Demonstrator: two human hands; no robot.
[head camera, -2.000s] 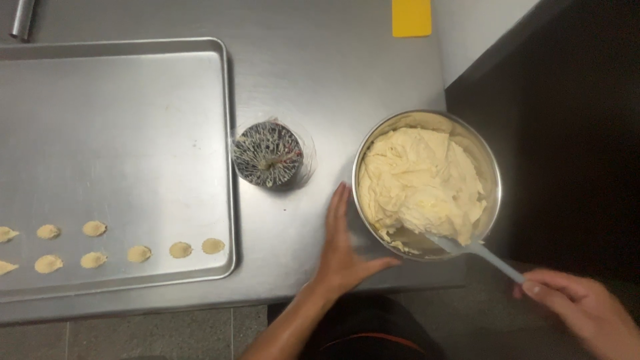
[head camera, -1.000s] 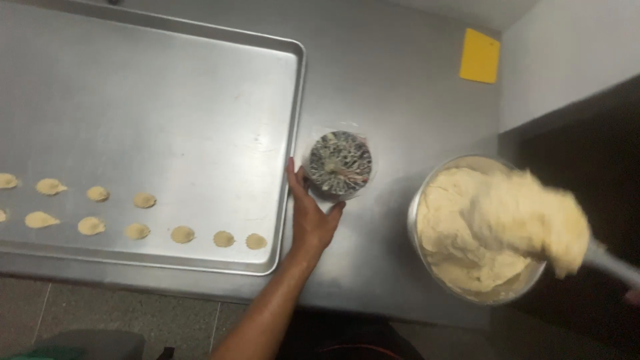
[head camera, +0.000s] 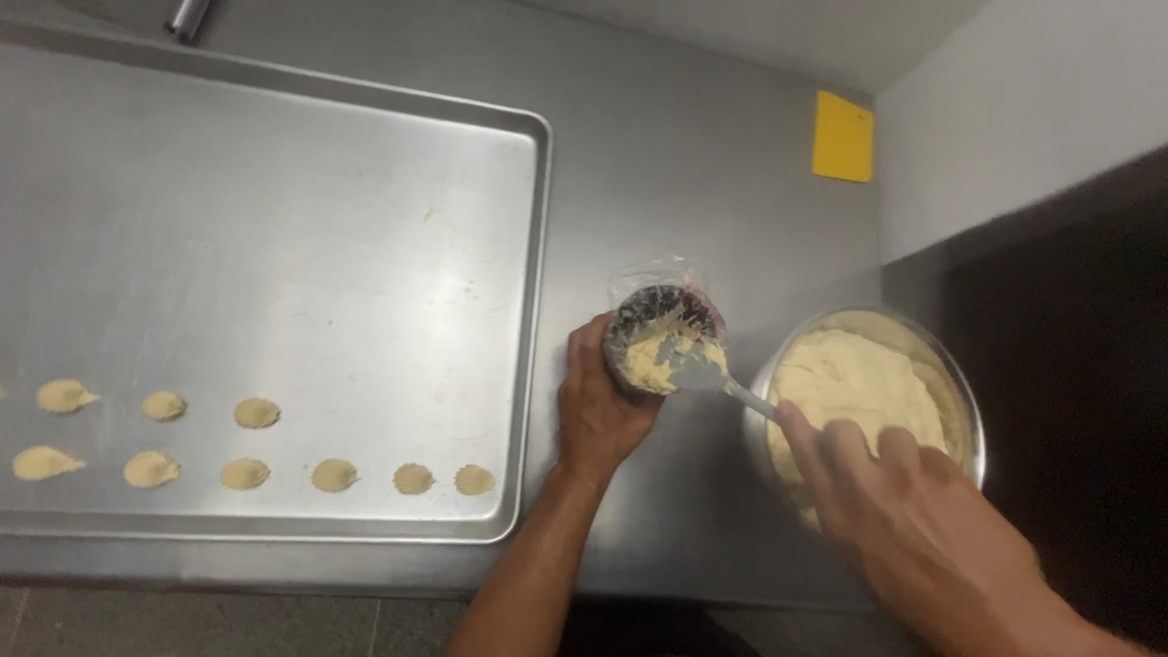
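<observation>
My left hand (head camera: 602, 411) is wrapped around a dark cup (head camera: 630, 383) lined with a clear plastic bag (head camera: 664, 274). Pale dough (head camera: 650, 363) lies inside the bag. In my right hand (head camera: 894, 493) is the handle of a grey spatula (head camera: 698, 367), its dough-smeared blade in the mouth of the cup. Below and beyond my right hand stands a round metal bowl (head camera: 978, 447) holding a large mass of pale dough (head camera: 849, 374); the hand hides part of it.
A metal baking sheet (head camera: 538, 274) at the left bears several small piped dough mounds (head camera: 335, 474) in two rows. A yellow plastic scraper (head camera: 843, 137) lies on the steel table (head camera: 712, 164) near the wall. A metal tube (head camera: 188, 16) shows at the top left.
My left hand has gone from beside the bowl to the lined cup and now holds it. The spatula, loaded with dough above the bowl one second ago, is now in the cup.
</observation>
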